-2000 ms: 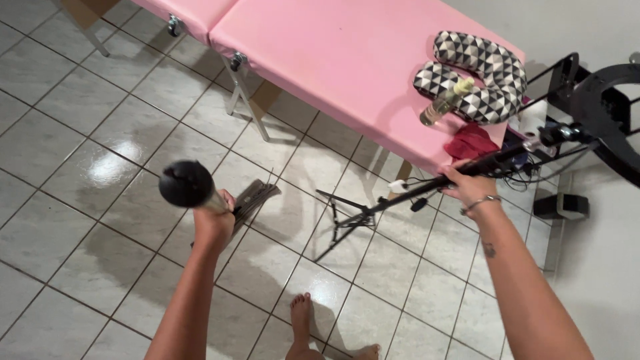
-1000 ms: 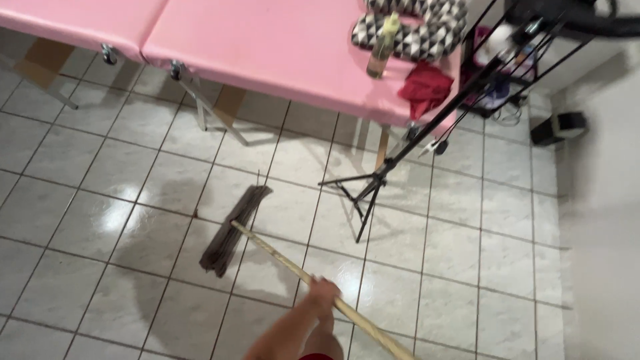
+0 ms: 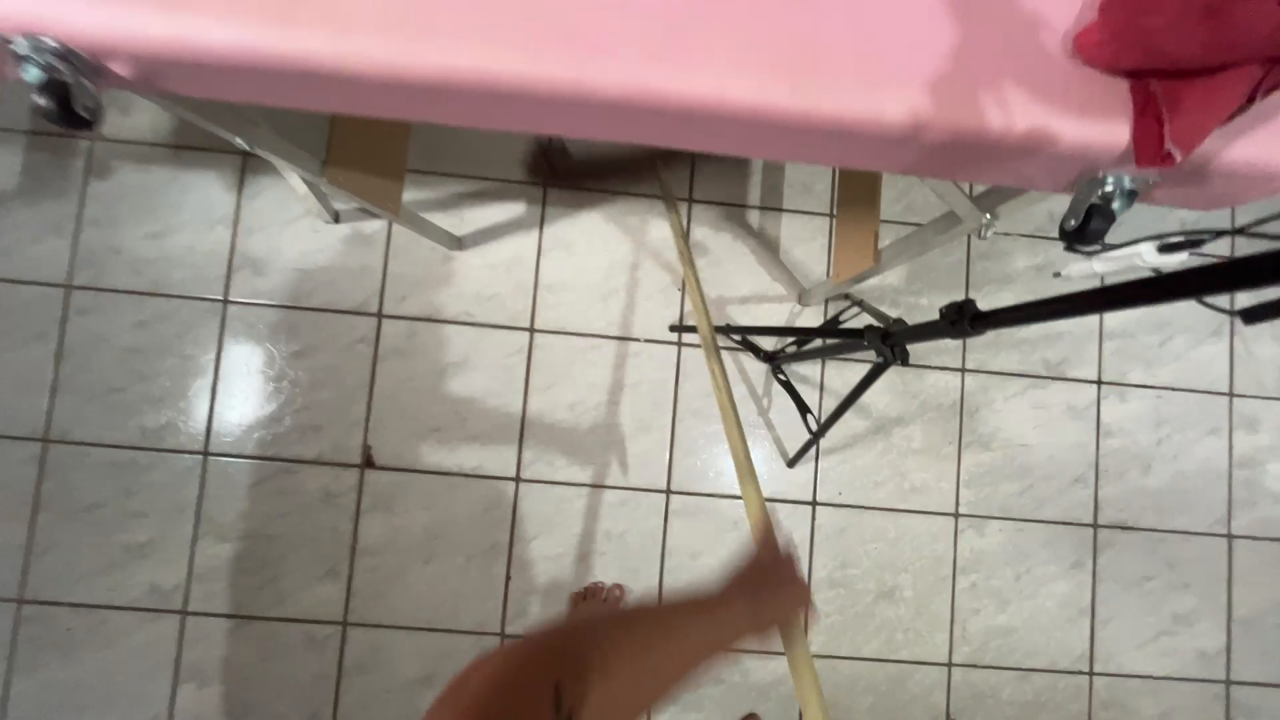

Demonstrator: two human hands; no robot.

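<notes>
My left hand [image 3: 775, 590], blurred by motion, is wrapped around the pale wooden handle [image 3: 733, 420] of a mop or broom, low in the picture. The handle slants up and to the left to a dark head [image 3: 600, 165] at floor level, partly beneath the pink massage table [image 3: 600, 90], whose edge hides some of it. The lower end of the handle leaves the bottom of the picture. My right hand is out of view.
A black tripod stand [image 3: 885, 342] has its legs spread right of the handle. The table has metal legs [image 3: 400, 215] and casters [image 3: 1095, 210]. A red cloth [image 3: 1180, 60] hangs over its edge. White cables and a bare foot [image 3: 600, 595] show on the tiled floor [image 3: 440, 550].
The dark head has moved from the open tiles to under the table's edge. My right hand, on the stand two seconds ago, is out of view. The view has moved closer to the table.
</notes>
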